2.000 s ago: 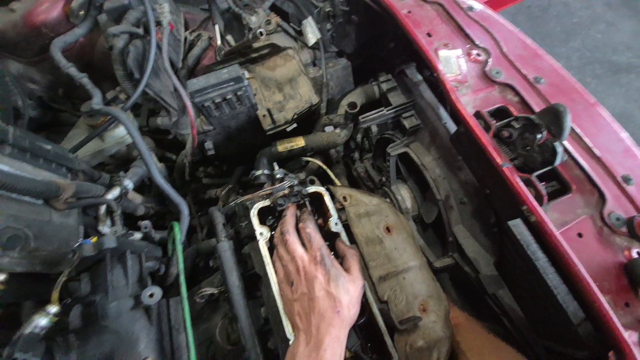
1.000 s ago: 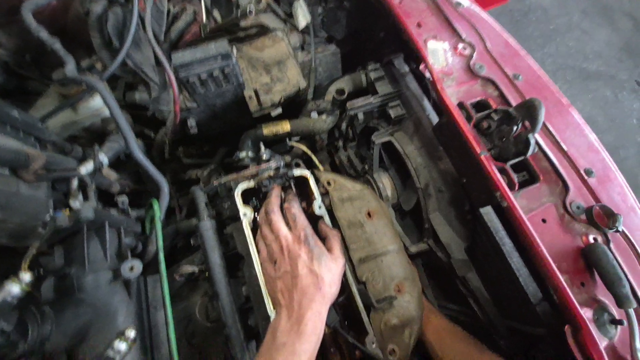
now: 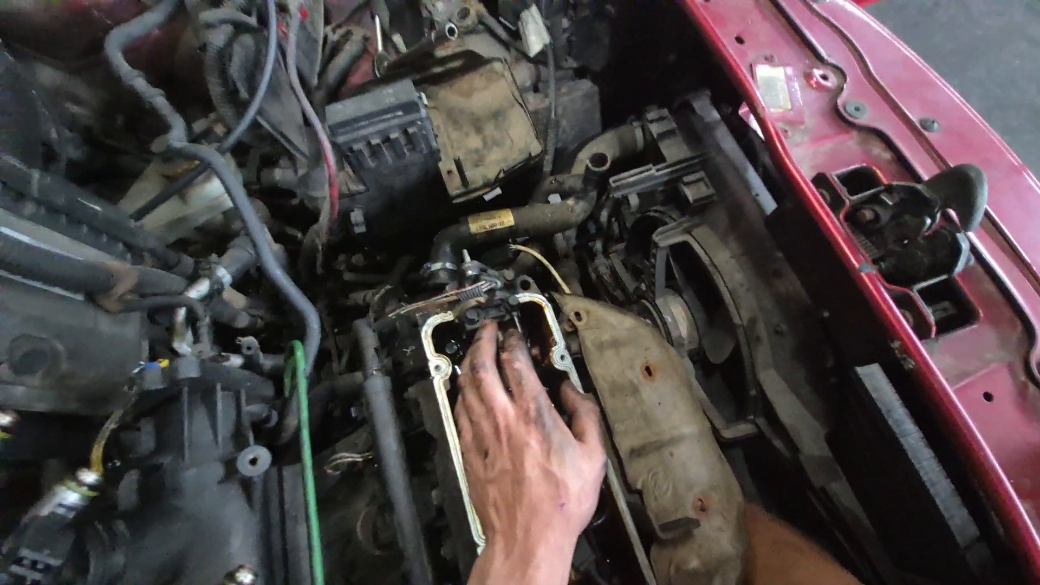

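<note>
My left hand (image 3: 532,451), its back toward me and its fingertips dark with grime, reaches into the top of an uncovered engine cylinder head. The fingers touch dark parts near its far end, the thumb is apart near the right edge, and nothing held shows. A pale gasket (image 3: 445,398) runs along the head's rim around the hand. Right of it lies a dirty metal exhaust heat shield (image 3: 662,422) with rusty bolt holes. My right forearm shows at the bottom right, passing beside and below the shield; my right hand is hidden.
A green hooked rod or wire (image 3: 306,479) and a black hose (image 3: 390,455) stand left of the head. Beyond it are a radiator hose (image 3: 520,221) and a dirt-covered box (image 3: 479,122). The fan shroud (image 3: 723,325) and red front panel with hood latch (image 3: 910,223) lie to the right.
My left hand stays over the far end of the cylinder head, its fingers closer together than two seconds ago.
</note>
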